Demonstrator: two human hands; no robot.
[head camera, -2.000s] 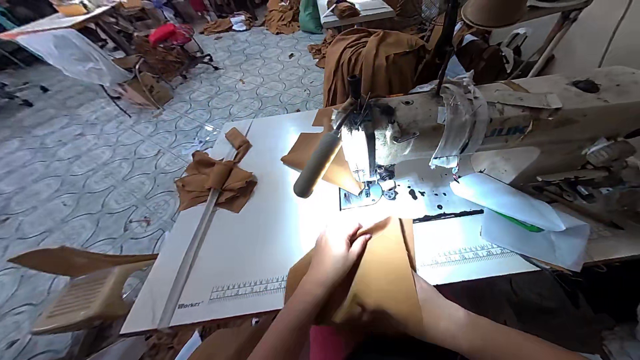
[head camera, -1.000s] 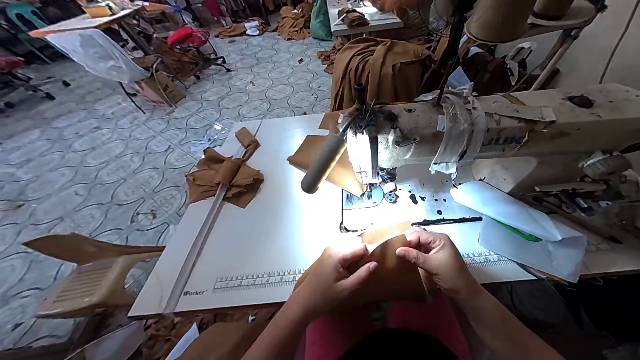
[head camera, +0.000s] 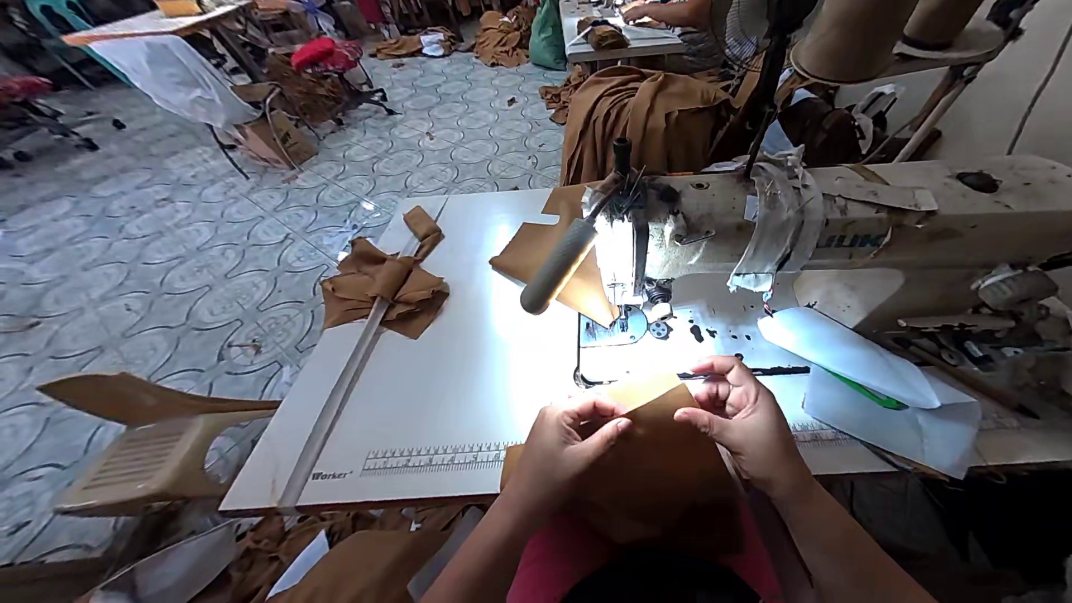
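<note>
Between both hands a piece of brown fabric (head camera: 645, 461) is held up at the front edge of the white sewing table (head camera: 435, 385). My left hand (head camera: 569, 444) pinches its upper left edge between thumb and fingers. My right hand (head camera: 741, 419) pinches the upper right corner. Just beyond them stands a Juki sewing machine (head camera: 888, 226), its lamp lighting the needle area. Another brown fabric piece (head camera: 544, 260) lies with its tip at the presser foot (head camera: 621, 316), partly behind a grey-handled part (head camera: 557, 272) of the machine. The lower part of the held fabric hangs over the lap.
A bundle of brown fabric (head camera: 387, 285) lies at the table's left. White sheets with a green strip (head camera: 888, 385) rest at the right. A beige plastic chair (head camera: 151, 456) stands at the left. Beyond the machine are heaped brown cloth (head camera: 645, 117) and another person's arm (head camera: 674, 13).
My right hand has come up from the fabric's lower right side to its upper edge. Both hands now pinch that edge, where the left hand earlier lay over the fabric.
</note>
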